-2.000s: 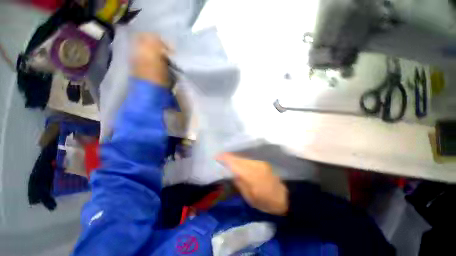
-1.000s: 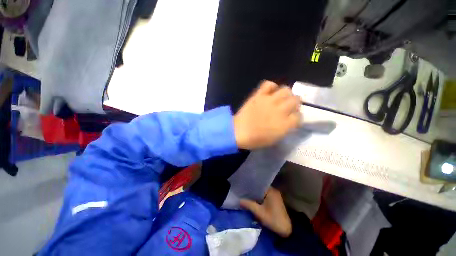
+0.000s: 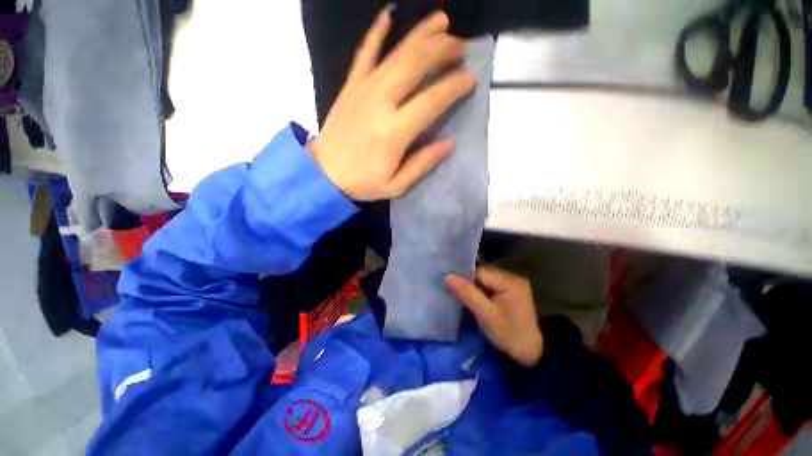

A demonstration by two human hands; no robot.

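A long grey fabric piece [image 3: 431, 232] lies with its upper part on a black fabric panel [image 3: 525, 14] and its lower part hanging over the table's front edge. My left hand [image 3: 392, 111] lies flat across the black panel and the grey piece, fingers spread. My right hand [image 3: 506, 310] pinches the right edge of the grey piece low down, in front of my body. The sewing machine's needle area is out of the picture.
Black-handled scissors [image 3: 746, 58] lie at the upper right on the white table [image 3: 605, 151], which has a printed ruler along its front. A stack of grey pieces [image 3: 105, 98] hangs at the left. Red basket parts [image 3: 628, 352] and cloth are below right.
The view has moved closer and the machine head has left it. My left hand has opened from its bunched hold and lies flat. The grey piece is straighter; my right hand is higher along it.
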